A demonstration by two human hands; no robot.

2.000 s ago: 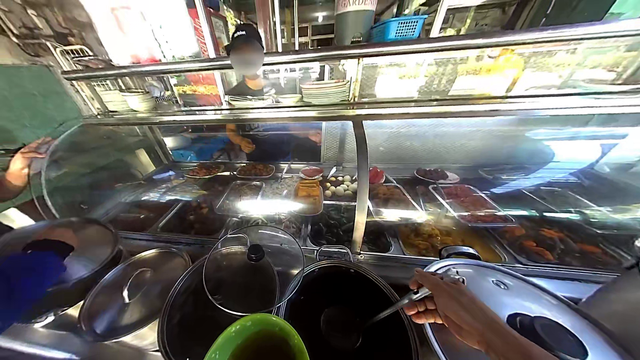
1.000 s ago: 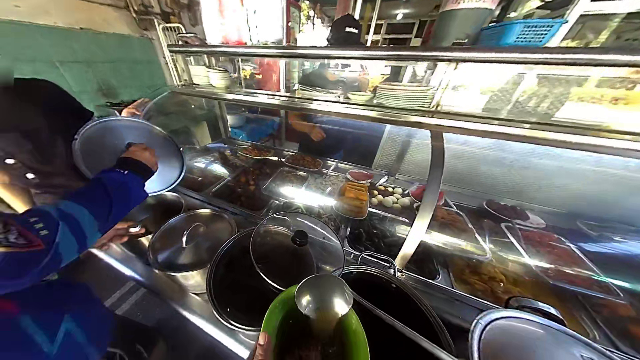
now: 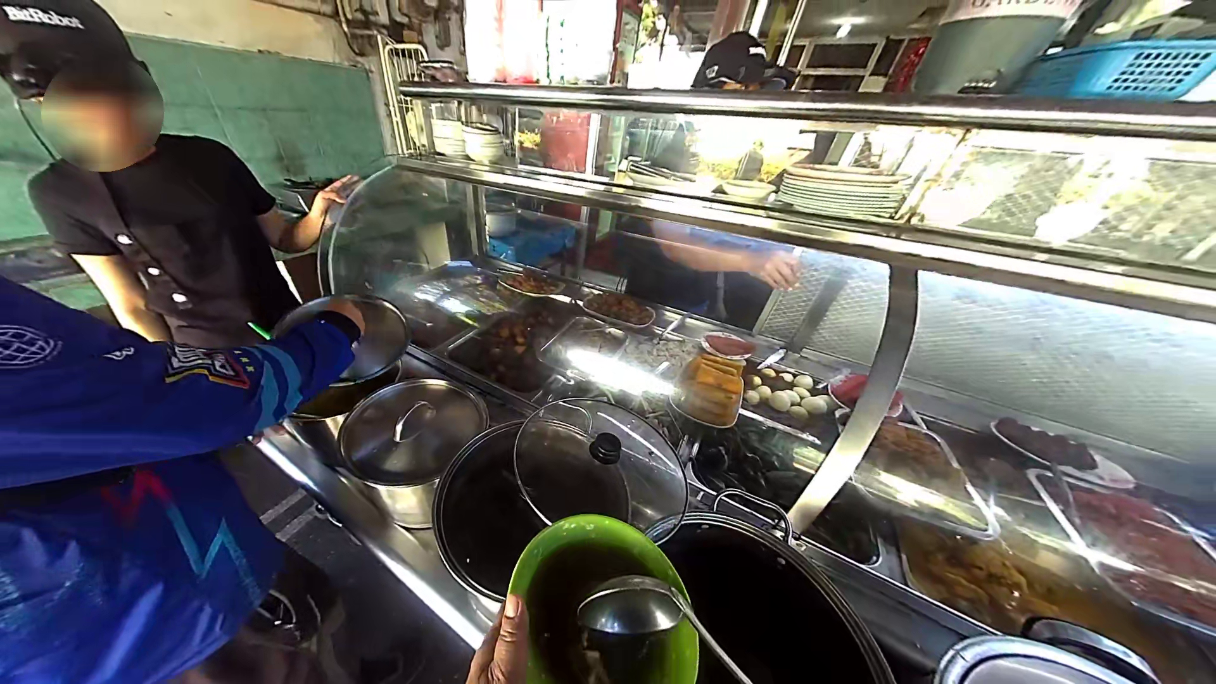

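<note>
My left hand (image 3: 502, 641) grips the left rim of a green bowl (image 3: 676, 608) that holds dark liquid. A metal ladle (image 3: 632, 608) lies over the inside of the bowl, its handle running down to the right and out of the picture. My right hand is out of view. The bowl is beside a large open pot of dark content (image 3: 760, 598). Behind the bowl, a glass lid with a black knob (image 3: 605, 448) rests partly over another dark pot (image 3: 475, 513).
A steel pot with its lid on (image 3: 413, 432) stands left of the dark pots. A person in a blue jacket (image 3: 142, 399) holds a lid over a further pot; another person in black (image 3: 190, 228) is behind. A curved glass case with food trays (image 3: 503, 351) runs along the counter.
The ladle has gone from the right-hand open pot to the green bowl. The view has swung left. The blue-sleeved person's lid was raised a second ago and is now lower, over a pot.
</note>
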